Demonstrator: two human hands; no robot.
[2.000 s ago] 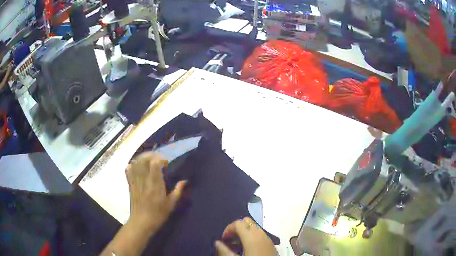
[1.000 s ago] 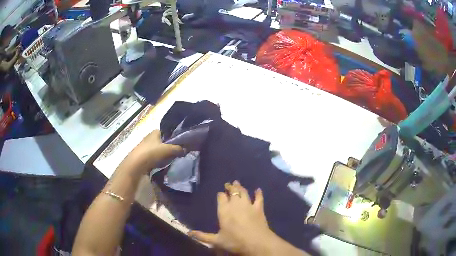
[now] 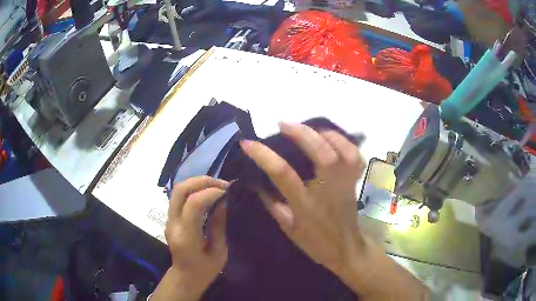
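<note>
A dark fabric panel lies over the table's front part and hangs toward me. A light fabric piece shows on its left part, between dark layers. My left hand pinches the panel's edge below the light piece. My right hand is on the dark cloth with fingers spread and thumb under them, gripping a raised fold. The fingertips of both hands are partly hidden by cloth. The sewing machine head is to the right, its lamp lighting the needle plate.
The white table has a worn left edge. Red plastic bags lie behind it. A grey motor box or neighbouring machine stands at left. A teal tube is above the machine.
My right hand has moved up and right from flat on the cloth and now lifts a fold. My left hand has moved slightly down and right. The panel's right part is gathered inward.
</note>
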